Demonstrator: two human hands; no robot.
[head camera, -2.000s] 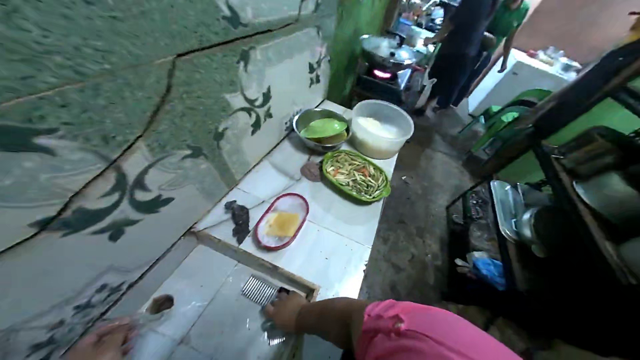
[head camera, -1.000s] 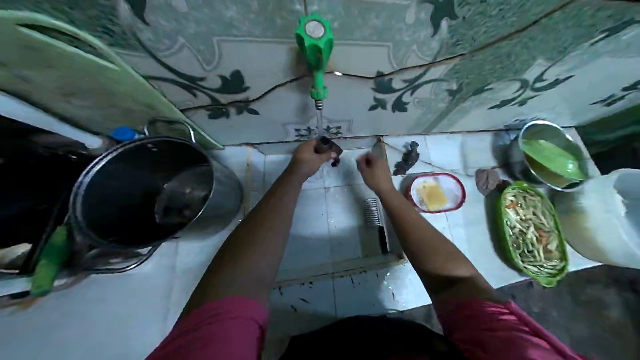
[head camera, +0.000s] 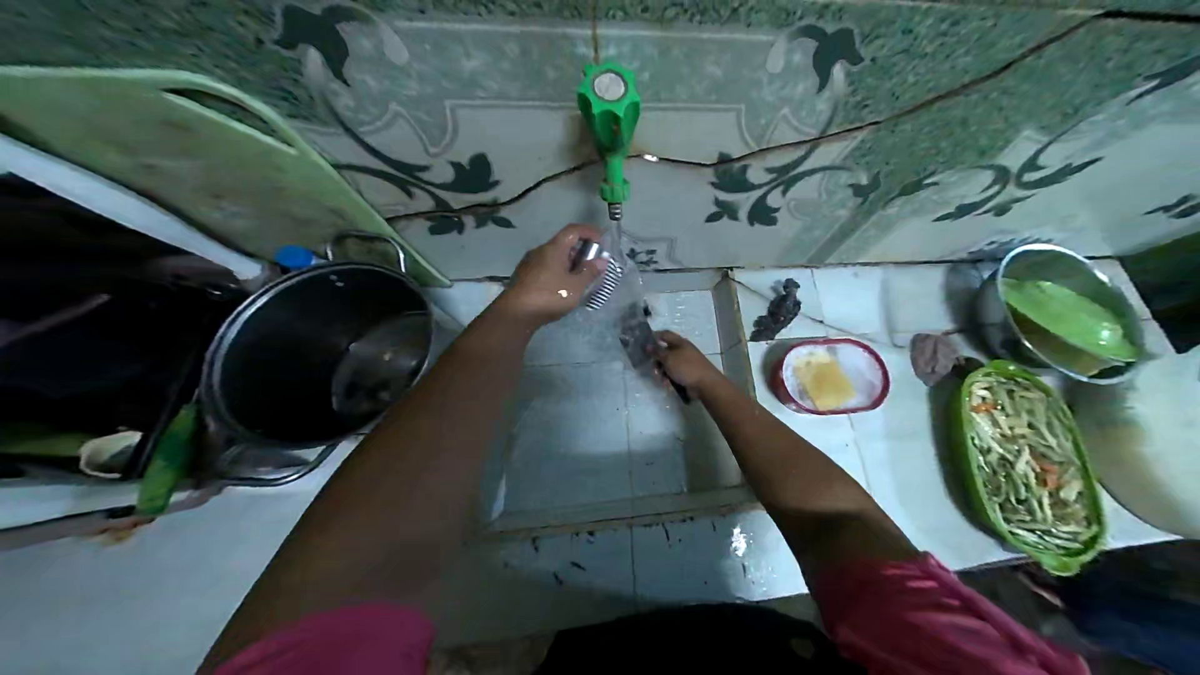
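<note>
Under the green faucet, water runs over the tools in my hands. My left hand grips a small metal tool with a wavy, ridged blade, seemingly a crinkle cutter. Just right of and below the stream, my right hand is closed on a dark handle. A blurred, flat blade extends from that handle toward the faucet; its exact kind is unclear. Both hands are above the white-tiled sink basin.
A large metal pot stands left, below a green cutting board. On the right are a wet dark cloth, a red-rimmed dish with a yellow sponge, a green basket of cut vegetables and a metal bowl.
One second ago the ridged tool lay in the basin and my left hand held a dark object under the faucet. Now the ridged blade is at my left hand, and my right hand grips a dark handle.
</note>
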